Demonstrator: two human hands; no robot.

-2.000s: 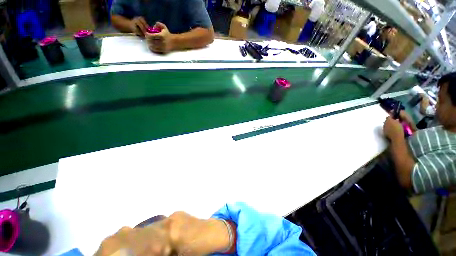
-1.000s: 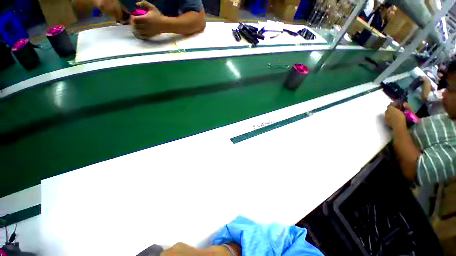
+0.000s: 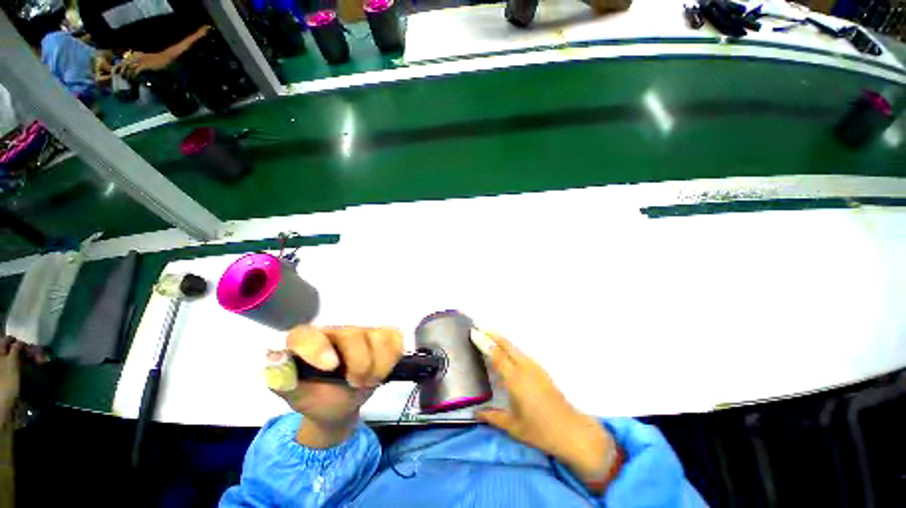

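Note:
A dark grey hair dryer head (image 3: 452, 359) with a magenta rim lies near the bench's front edge, turned sideways. A black handle shell (image 3: 402, 369) meets the neck on its left side; whether it is fully seated cannot be told. My left hand (image 3: 343, 372) is closed around the handle shell, with a pale yellow wrap on a fingertip. My right hand (image 3: 536, 397) holds the head's right side, fingers along the barrel. A thin dark wire hangs below the handle. A second dryer head (image 3: 283, 301) stands tilted behind my left hand, magenta ring facing left, wires rising from its back.
A mallet (image 3: 156, 372) lies at the left end of the white bench (image 3: 596, 278). Grey cloth-like pieces (image 3: 107, 313) lie left of it. The green belt (image 3: 477, 149) behind carries a head at left and one at right. A metal post stands at left. People's hands show at far left.
The view has swung left and down. Both hands are now fully in view on the head and handle shell; before, only part of them showed at the bottom edge with a dark object.

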